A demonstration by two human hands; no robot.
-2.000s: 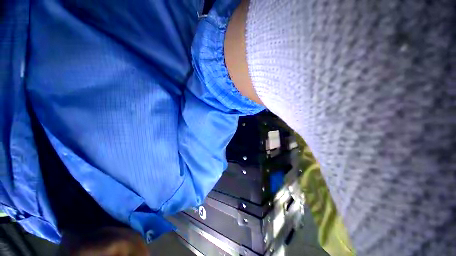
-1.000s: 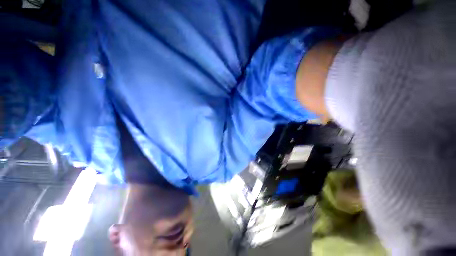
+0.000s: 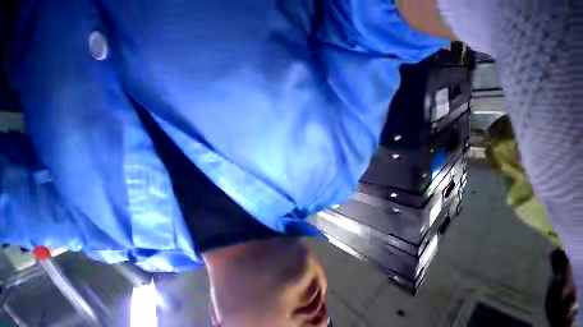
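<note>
A large white knit glove (image 3: pixel 543 83), seemingly on my right hand, fills the right edge very close to the lens. Its fingers are out of the frame or too near to make out, so I cannot tell what they hold. Bare wrist shows between the glove and the cuff of a blue smock (image 3: pixel 256 96). The smock fills the upper left and centre and appears upside down, with part of a neck and head below it. My left hand is not in view. No work piece is visible.
A stack of black bins (image 3: pixel 409 191) stands right of the smock, with pale and blue patches. Yellow-green clothing (image 3: pixel 521 191) shows beside the glove. Grey floor (image 3: pixel 473 236) is at the lower right. A bright light (image 3: pixel 144 306) and a red-tipped bar are at the lower left.
The view has swung. The glove fills less of the frame and lies farther right. The smock, neck and head have shifted rightward, and the bin stack and floor show more fully.
</note>
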